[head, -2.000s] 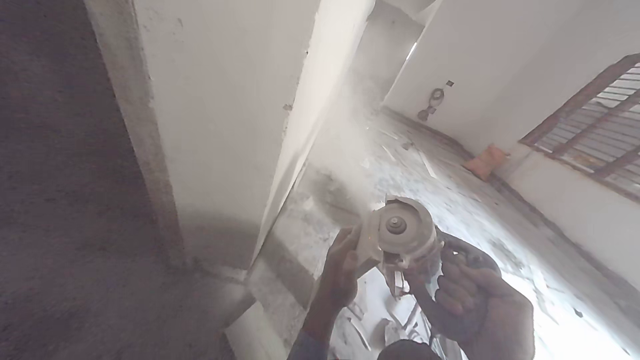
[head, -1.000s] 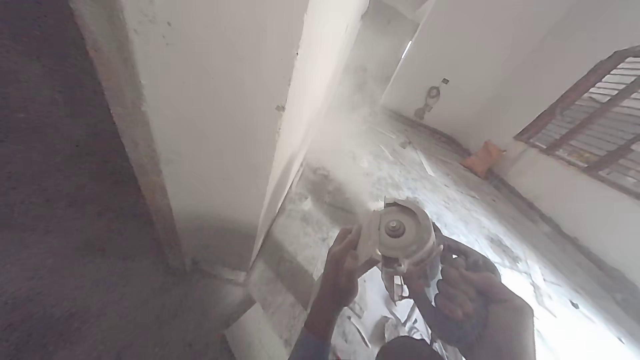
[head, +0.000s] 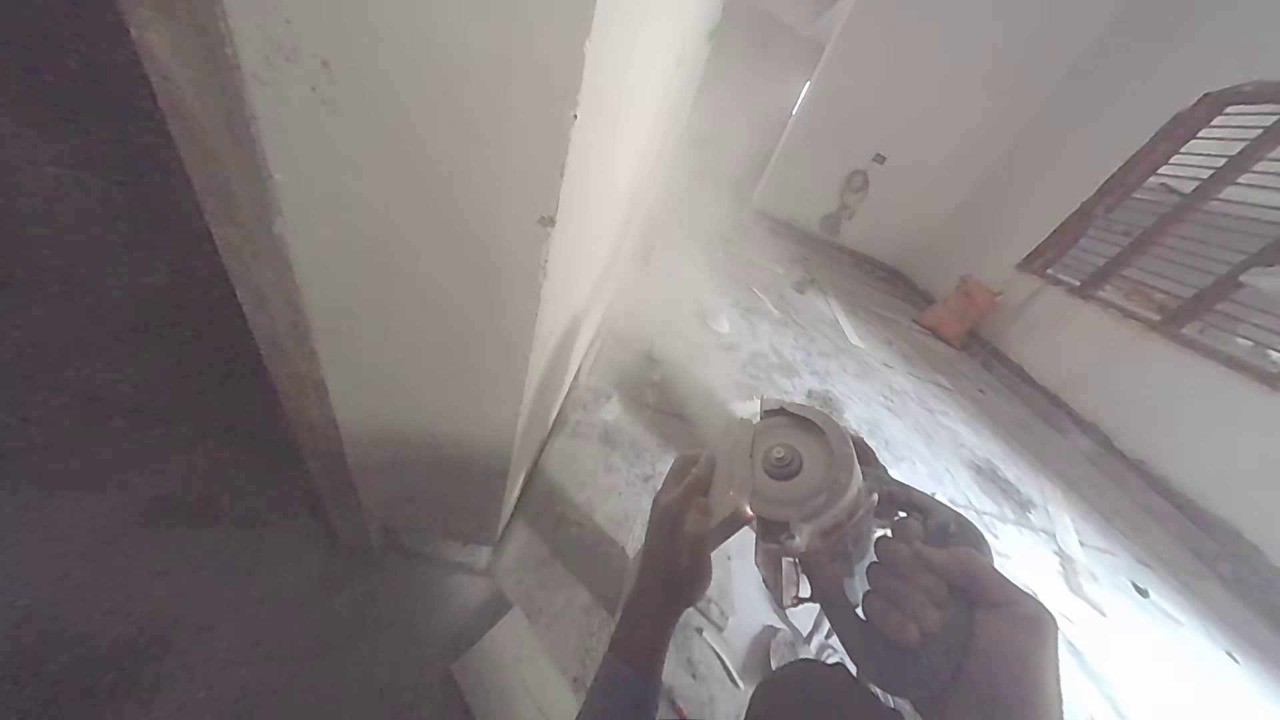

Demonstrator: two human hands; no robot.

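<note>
My right hand (head: 920, 600) is closed around the rear handle of a handheld power cutter (head: 805, 470) with a round disc and guard, low in the view right of centre. My left hand (head: 685, 510) grips a small pale tile piece (head: 732, 475) by its left side. The tile's right edge meets the disc, with a small spark-like glow at the lower contact. A plume of dust (head: 680, 300) rises up and left from the disc. Part of the tool's body is hidden behind the disc and guard.
A white wall corner (head: 420, 250) stands at left. Tile offcuts (head: 720, 655) lie below the tool, and a pale slab (head: 515, 665) lies on the dusty floor (head: 900, 400). Farther off are an orange sack (head: 958, 310), a barred window (head: 1180, 220) and a cable (head: 855, 190) at the wall.
Both hands keep their holds on the cutter and the tile piece. The dust plume has shifted in shape, and a glow now shows at the disc's edge.
</note>
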